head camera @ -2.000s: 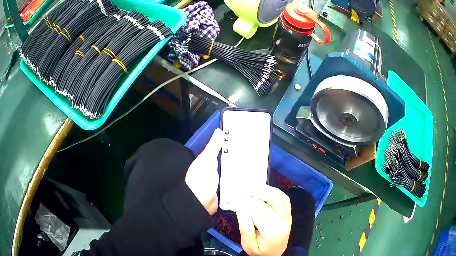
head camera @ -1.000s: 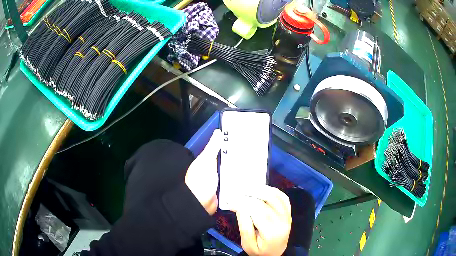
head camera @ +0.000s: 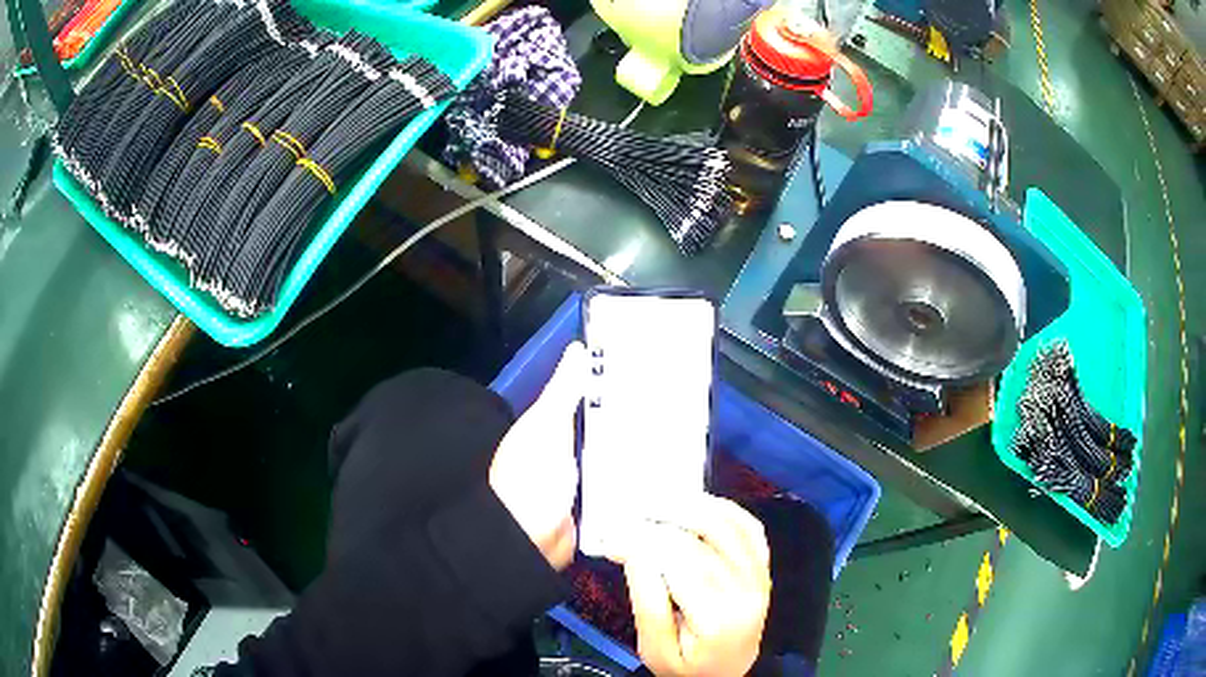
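A smartphone (head camera: 645, 410) with a dark edge and a bright white screen stands upright in view above the blue bin. My left hand (head camera: 540, 456) holds it along its left edge. My right hand (head camera: 701, 582) is at its lower right corner, with fingers over the bottom of the screen; whether it grips the phone or only touches the screen is not clear. The screen is too bright to read. Both hands are bare, with black sleeves.
Blue bin (head camera: 798, 466) with dark red scraps below. Left teal tray (head camera: 251, 324) of banded black wire bundles. Fanned bundle (head camera: 648, 165) by checked cloth (head camera: 536, 60) and red-lidded bottle (head camera: 780, 99). Disc machine (head camera: 922, 298). Right teal tray (head camera: 1098, 298) with bundles. Green fan (head camera: 648, 60).
Small dark marks at the left of the phone's screen have shifted. The hands and the phone have stayed almost in place.
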